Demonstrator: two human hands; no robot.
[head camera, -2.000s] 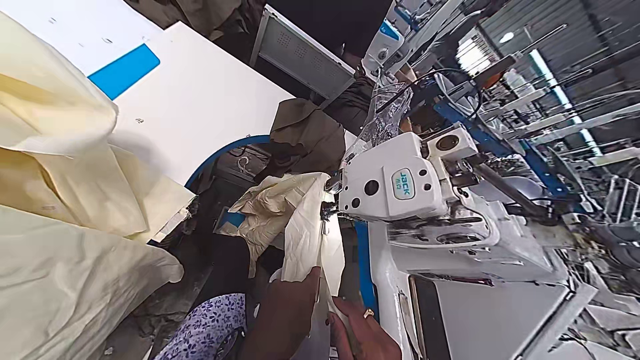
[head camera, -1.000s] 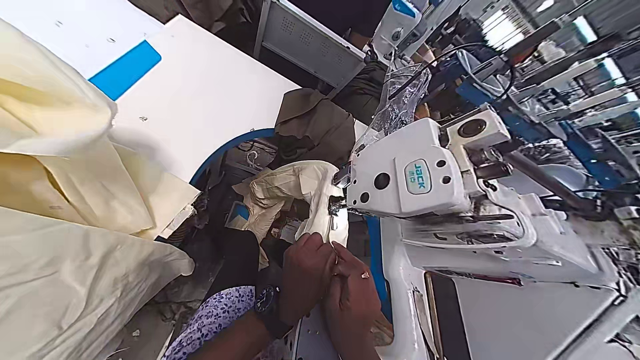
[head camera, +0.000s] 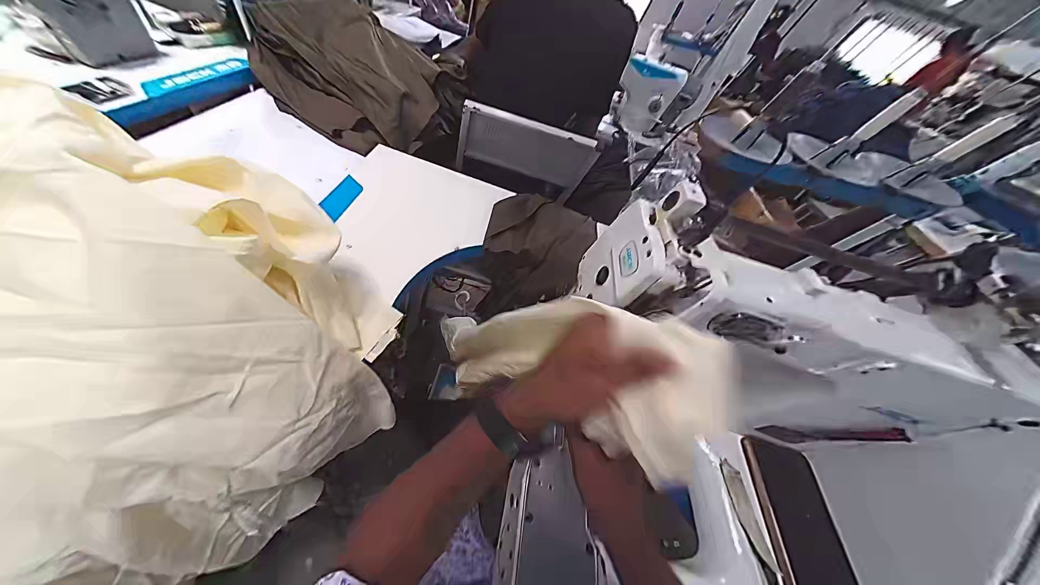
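Note:
Cream fabric (head camera: 520, 333) is bunched in front of the white head of a Jack industrial sewing machine (head camera: 621, 256), its right part blurred by motion. My left hand (head camera: 577, 370), with a dark watch on the wrist, is at the fabric and seems to grip it; the fingers are blurred. The right forearm (head camera: 613, 504) reaches up under the fabric, and my right hand is hidden behind the cloth and the left hand. The needle area is covered by the fabric.
A large pile of cream fabric (head camera: 162, 349) fills the left side. Dark brown cloth (head camera: 540, 244) lies beside the machine head. A phone-like dark object (head camera: 800, 512) rests on the machine at lower right. A person in dark clothing (head camera: 552, 65) sits beyond the white table (head camera: 431, 203).
The cream fabric and my left hand have moved up and to the right, in front of the machine, away from the needle area. The view has shifted noticeably.

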